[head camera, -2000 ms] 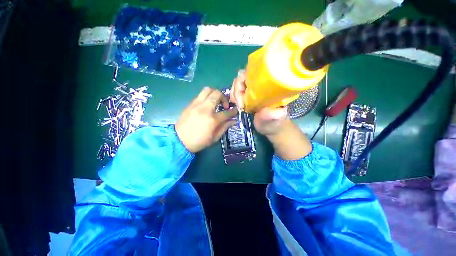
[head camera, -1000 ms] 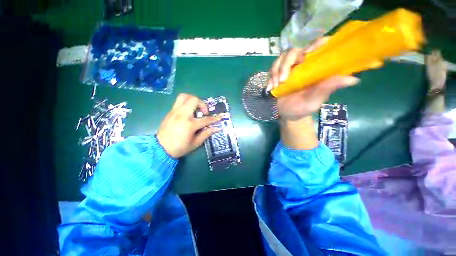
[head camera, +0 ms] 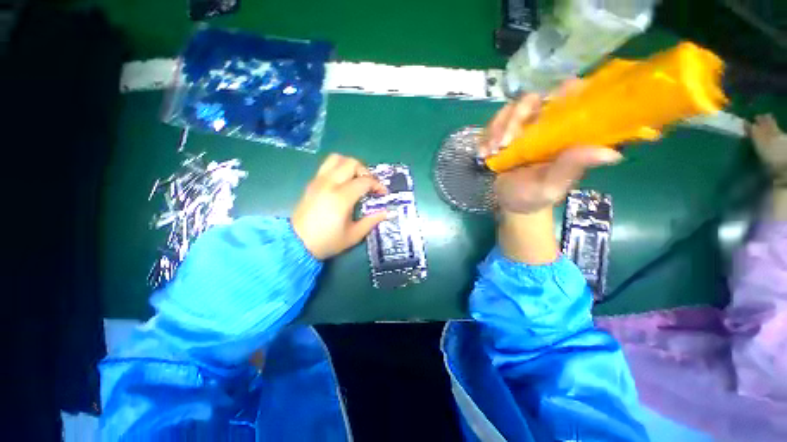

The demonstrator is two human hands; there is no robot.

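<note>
An open phone mid-frame (head camera: pixel 399 246), black and silver, lies flat on the green bench in front of me. My left hand (head camera: pixel 341 205) is at its upper left, with thumb and fingertips gripping its edge and top. My right hand (head camera: pixel 537 168) is shut on the yellow-orange electric screwdriver (head camera: pixel 617 108), tilted with its rear end up to the right. Its narrow front end is over the right part of the round speckled screw plate (head camera: pixel 457 169). The bit tip is too small to make out.
A heap of silvery slivers (head camera: pixel 194 207) lies left. A clear bag of blue pieces (head camera: pixel 254 91) overlaps the white strip (head camera: pixel 406 80). A second phone (head camera: pixel 587 237) lies right. A translucent-wrapped post (head camera: pixel 574 43) stands beyond the plate. Another person's hand (head camera: pixel 768 142) and pink sleeve are far right.
My right hand has moved the screwdriver from over the phone to the screw plate at its right and tilted it. My left hand stays at the phone. Another person's hand has appeared at right.
</note>
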